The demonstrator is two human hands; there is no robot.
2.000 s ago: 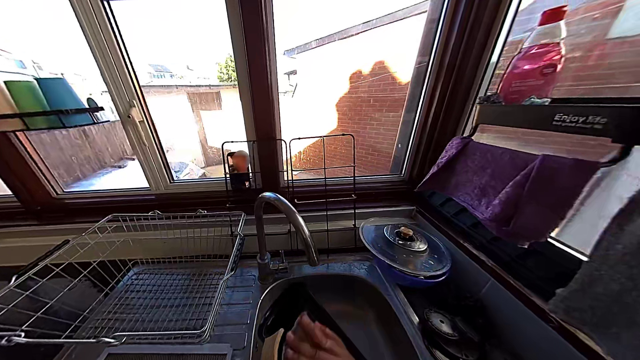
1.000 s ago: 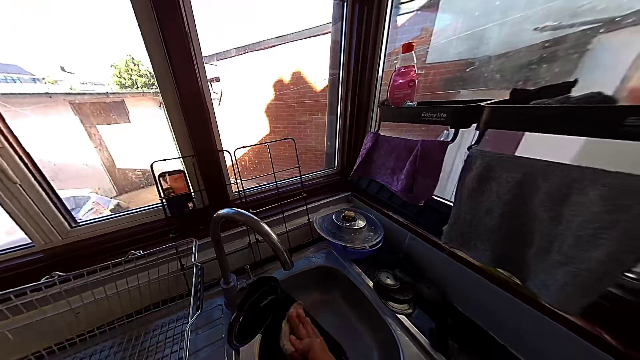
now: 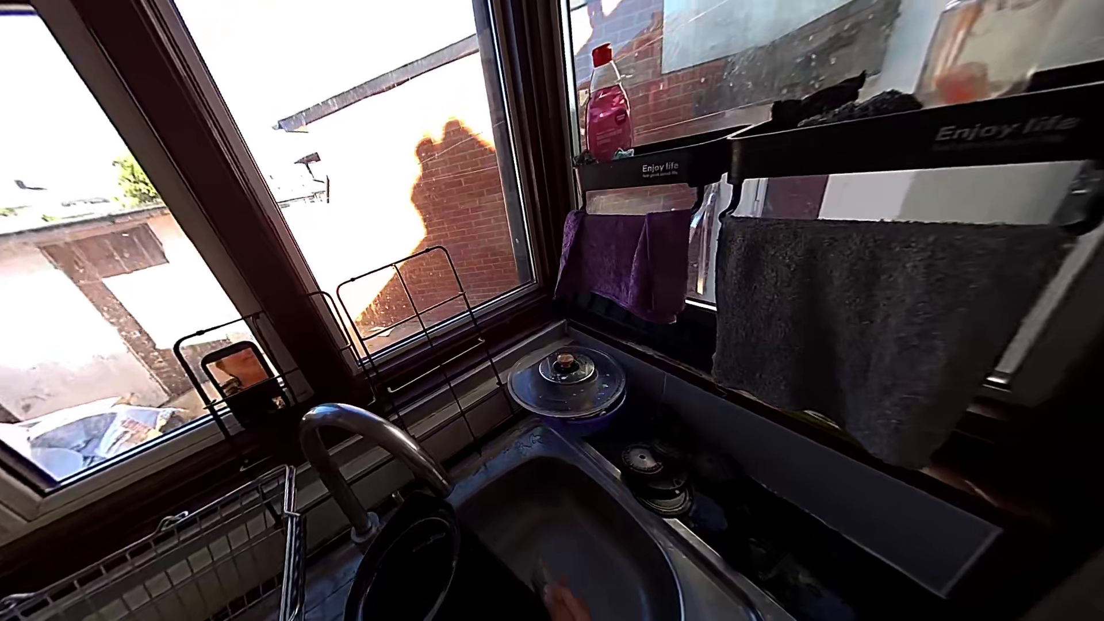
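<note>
A dark, round-rimmed vessel (image 3: 410, 565) is tilted over the left side of the stainless steel sink (image 3: 561, 492), under the curved metal faucet (image 3: 371, 423). Part of one hand, which looks like my right hand (image 3: 562, 599), shows at the bottom edge, low in the basin and beside the vessel. Its fingers are dim and blurred, and whether it touches the vessel does not show. My left hand is out of view.
Right of the sink stand a bowl with a glass lid (image 3: 567, 384) and dark stacked items (image 3: 651, 474). A wire dish rack (image 3: 207, 552) is at left. Purple (image 3: 625, 259) and grey (image 3: 854, 319) cloths hang from black shelves, one bearing a pink-liquid bottle (image 3: 608, 108).
The view has swung to the right. The dark vessel now shows tilted near the faucet, and the hand, seen more fully over the sink before, is lower and mostly out of frame.
</note>
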